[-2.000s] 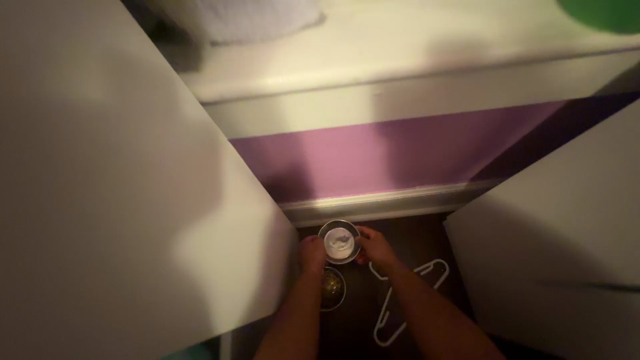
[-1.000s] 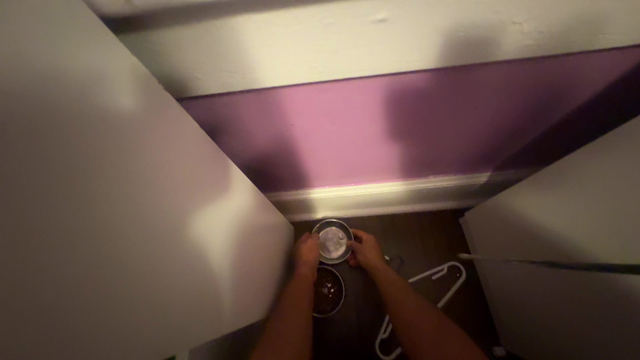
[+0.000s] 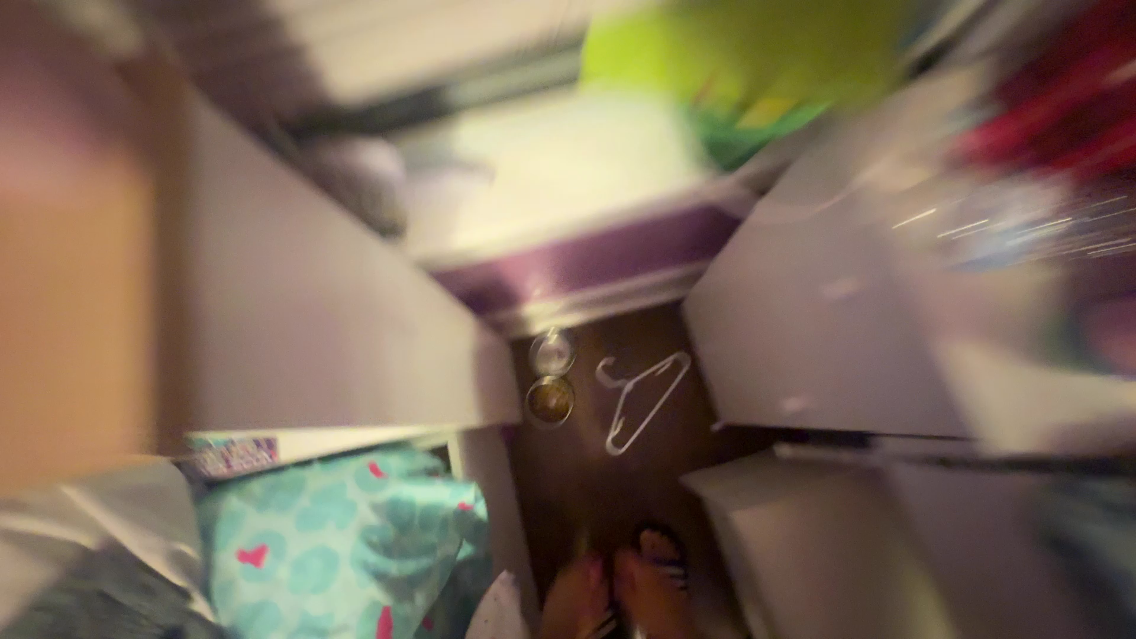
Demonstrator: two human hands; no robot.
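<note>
A steel bowl with white contents (image 3: 553, 352) stands on the dark floor against the white baseboard. Touching or nearly touching its near side is a second metal bowl with brown contents (image 3: 550, 400). A white plastic clothes hanger (image 3: 652, 395) lies to the right of both. Low in the view, well back from the bowls, my left hand (image 3: 581, 586) and my right hand (image 3: 635, 577) are blurred, side by side above the feet. Neither touches a bowl; their fingers are too blurred to read.
White furniture panels flank the narrow floor at left (image 3: 346, 293) and right (image 3: 816, 302). A teal patterned cloth (image 3: 328, 541) lies at lower left. A sandalled foot (image 3: 661, 546) shows below. Above the purple wall, a pale ledge (image 3: 550, 169) bears blurred green things.
My hands have let go of the bowl with white contents and drawn back toward me. That bowl now stands beside the brown-filled one. The view has widened greatly and is blurred.
</note>
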